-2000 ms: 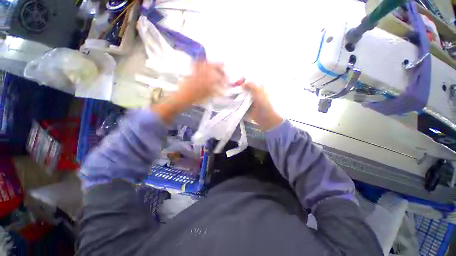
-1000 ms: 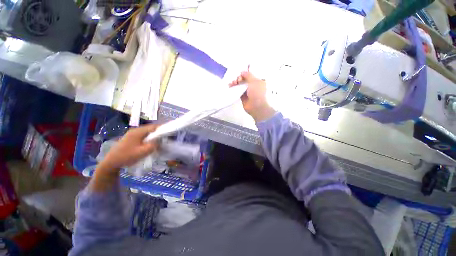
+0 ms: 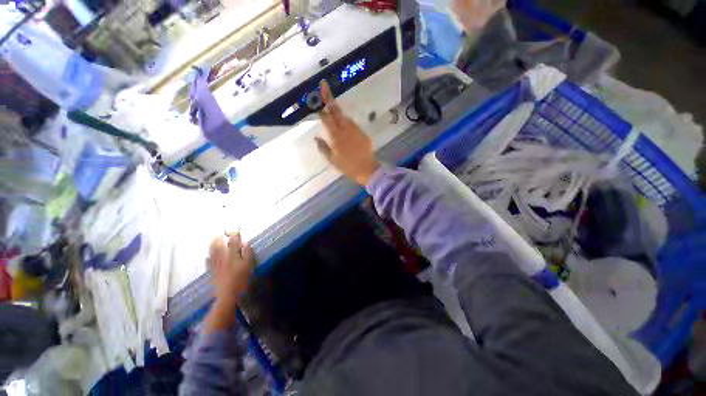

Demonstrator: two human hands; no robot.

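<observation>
The white lockstitch sewing machine (image 3: 271,85) stands in front of me. My right hand (image 3: 344,139) has its fingers apart, with the index fingertip at the dark control panel (image 3: 289,110), left of the lit blue display (image 3: 354,70); it holds nothing. My left hand (image 3: 231,263) rests at the table's front edge, just in front of the needle area (image 3: 222,186). Its fingertips are washed out by glare, so whether they hold cloth cannot be told. White fabric strips (image 3: 124,309) hang over the table edge at left. A purple strip (image 3: 128,252) lies across them.
A purple cloth band (image 3: 217,124) hangs over the machine head. A green-handled rod (image 3: 108,127) is at its left. A large blue basket (image 3: 604,116) at right holds white strips (image 3: 534,174) and a pale round item (image 3: 615,294). A person's arm (image 3: 495,50) shows beyond the machine.
The view has swung right. My right hand has moved from the table to the control panel. The white piece held between both hands is no longer seen there. My left hand has moved to the table edge.
</observation>
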